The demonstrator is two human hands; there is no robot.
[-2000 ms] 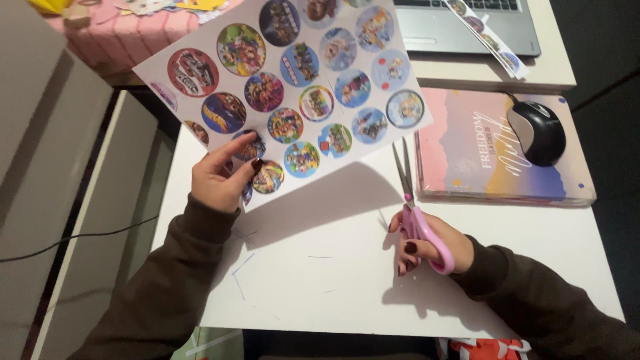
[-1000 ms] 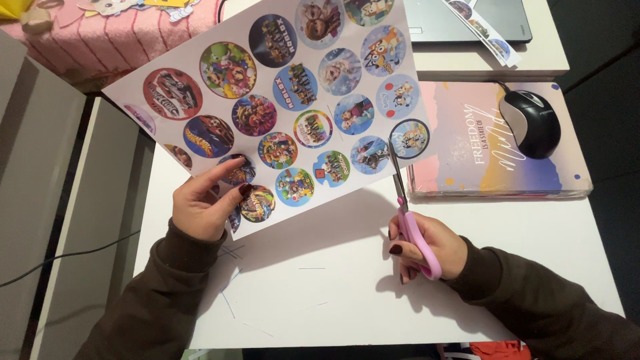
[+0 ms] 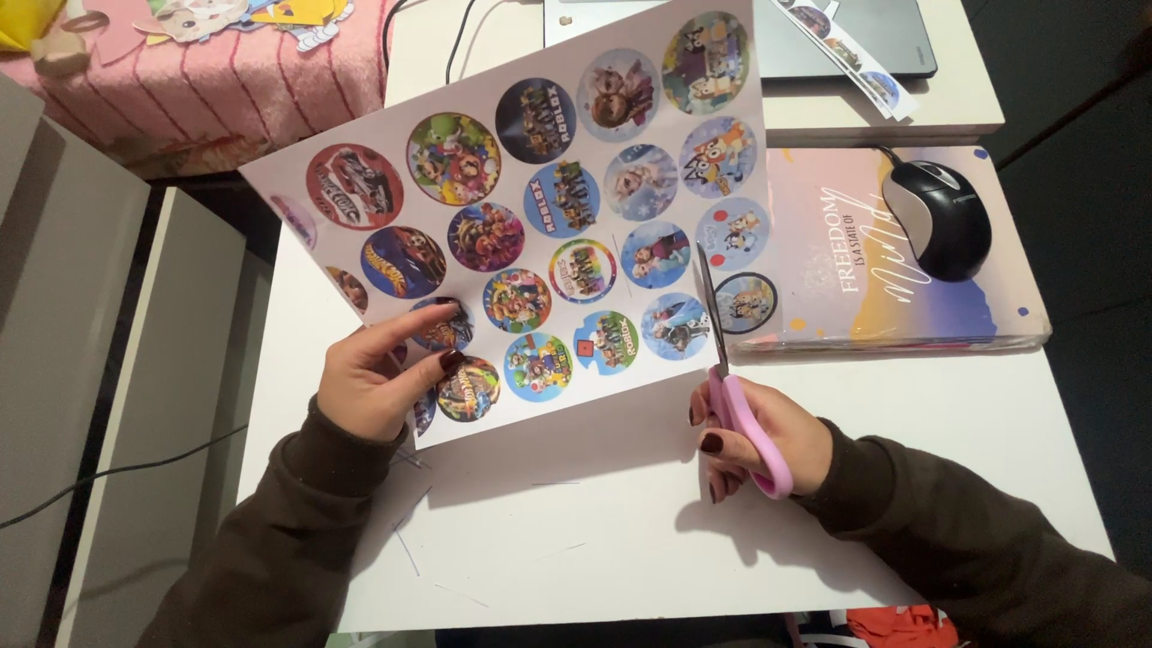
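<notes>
My left hand (image 3: 382,373) pinches the lower left corner of a white sheet printed with round cartoon pictures (image 3: 562,261), holding it tilted above the white table. In my right hand (image 3: 765,441) is a pair of scissors with pink handles (image 3: 751,432). Their blades point up and lie at the sheet's right part, between the last column of circles and the one beside it. A cut runs up from the sheet's lower edge there, and the strip with the last column stands slightly apart at the bottom.
A black computer mouse (image 3: 945,216) rests on a pastel notebook (image 3: 819,315) at the right. Behind are a laptop (image 3: 886,45) with cut picture strips (image 3: 846,58) on it, and a pink cloth (image 3: 225,90) bearing paper cutouts. Thin paper slivers (image 3: 407,549) lie on the white table (image 3: 630,576).
The scissors have moved from below the sheet's lower right edge up into it, and the last column of circles is now partly cut apart from the rest.
</notes>
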